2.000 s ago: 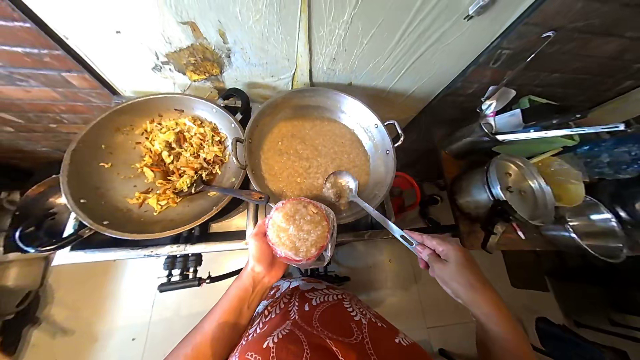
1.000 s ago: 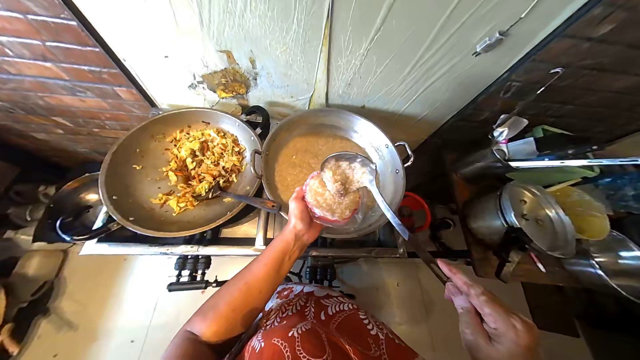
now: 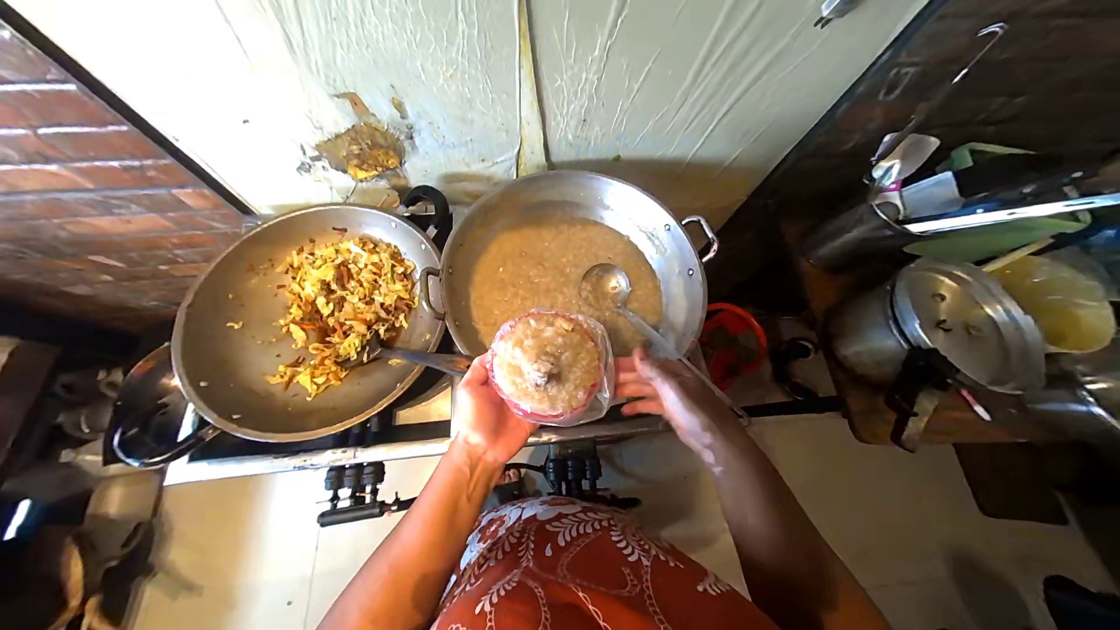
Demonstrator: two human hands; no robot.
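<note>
My left hand (image 3: 490, 411) holds a container lined with clear plastic film (image 3: 595, 398), filled with thick, pale brown porridge-like food (image 3: 547, 363). The container's walls are mostly hidden. At its right side is my right hand (image 3: 669, 385), fingers extended toward the plastic; whether they touch it, I cannot tell. A metal ladle (image 3: 643, 324) rests in the wide metal pan (image 3: 682, 302) of brown porridge-like food, its bowl partly in the food and its handle over the rim, passing by my right hand. To the left, a grey wok (image 3: 219, 350) holds shredded yellow-brown food (image 3: 346, 297) and a utensil (image 3: 429, 359).
Both pans stand on a stove (image 3: 332, 455) against a covered wall (image 3: 455, 79). A smaller dark pan (image 3: 144, 402) is at the left. At the right are a red basket (image 3: 735, 337), a pressure cooker (image 3: 875, 341) and a yellowish bowl (image 3: 1059, 306). Gas valves (image 3: 354, 486) jut out in front.
My right hand has let go of the ladle and moved to the container's right side. The ladle, over the container one second ago, now lies in the pan. My left hand still holds the container.
</note>
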